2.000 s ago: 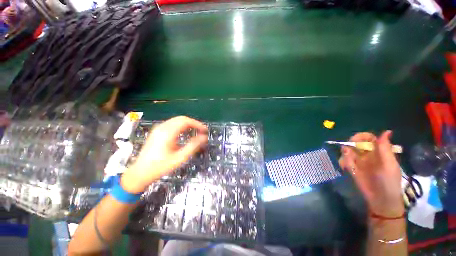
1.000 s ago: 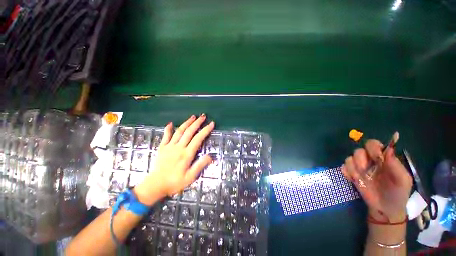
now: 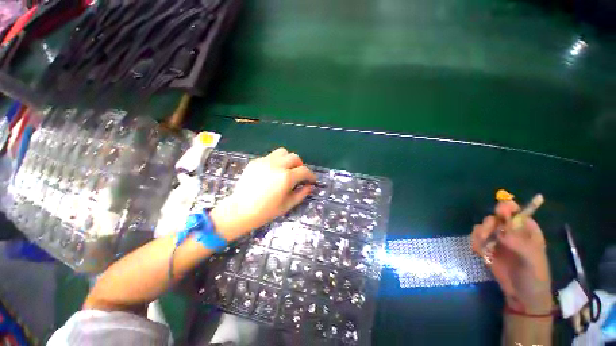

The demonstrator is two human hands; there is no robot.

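A clear blister tray (image 3: 280, 297) with rows of square pockets holding small dark shiny parts lies in front of me. My left hand (image 3: 273, 182), with a blue wrist strap (image 3: 200, 231), is over the tray's upper part, its fingers curled down at a pocket; whether it pinches a part is hidden. My right hand (image 3: 513, 246) holds tweezers (image 3: 527, 211) by the pale yellow handle, which points up and away; the tip is hidden by the hand. A pad sheet (image 3: 435, 260) with a dense pale grid lies between the tray and my right hand.
Stacked clear trays (image 3: 88, 182) stand at left, black trays (image 3: 142, 47) behind them. White tissue (image 3: 181, 196) lies along the tray's left edge. A yellow-orange lump (image 3: 504, 195) is just beyond my right hand. Scissors (image 3: 576, 257) lie at right.
The view has shifted and tilted. My left hand was spread flat on the tray a second ago; its fingers are now curled. My right hand still holds the tweezers, now beside the sheet's right end.
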